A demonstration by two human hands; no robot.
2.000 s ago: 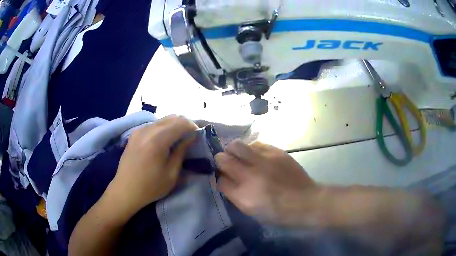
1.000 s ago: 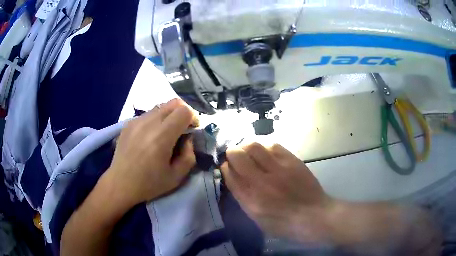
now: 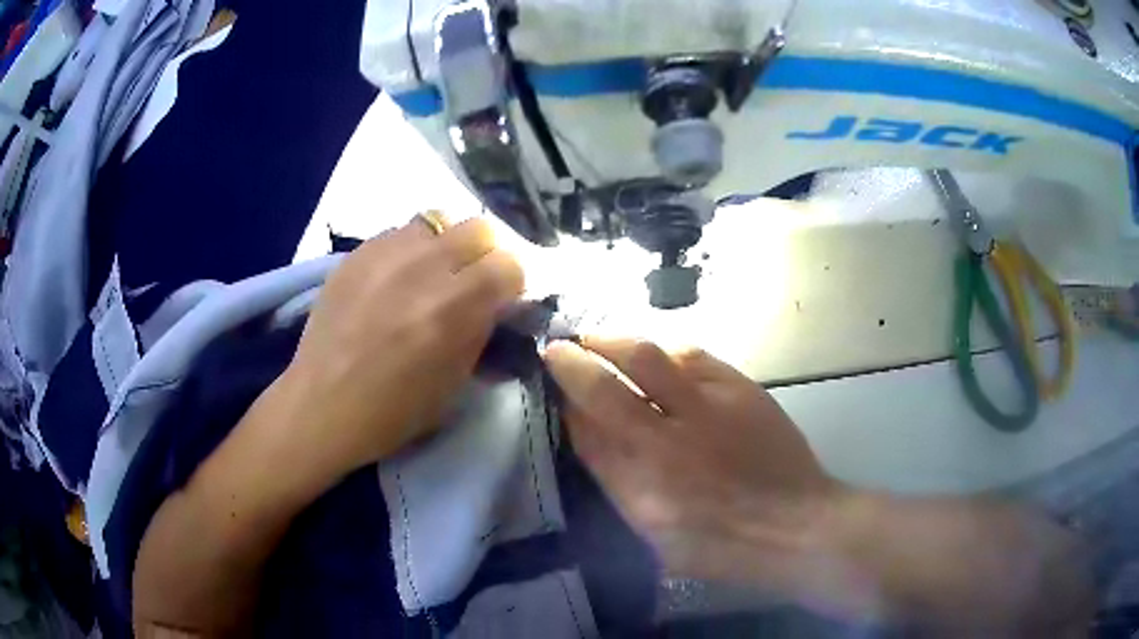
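Note:
The navy garment (image 3: 337, 543) lies in front of me, with a pale grey-white piece (image 3: 468, 499) with dark stitch lines joined to it. My left hand (image 3: 406, 331) grips the garment's upper edge from the left, and a ring shows on one finger. My right hand (image 3: 681, 431) pinches the same edge from the right. A small dark folded end (image 3: 537, 327) shows between the fingertips, in front of the needle area. The exact hold is partly hidden by the fingers. The sewing machine (image 3: 874, 100) stands just beyond, its needle lost in glare.
Scissors (image 3: 999, 312) with green and yellow handles lie right of the needle area on the white table (image 3: 874, 418). A small dark grey block (image 3: 673, 286) is under the machine head. More navy cloth (image 3: 225, 137) and pale pieces (image 3: 63, 250) are heaped at left.
The camera view has shifted. Both hands remain at the garment's edge; the dark strip that stood between them two seconds ago is now folded down and mostly covered by the fingers.

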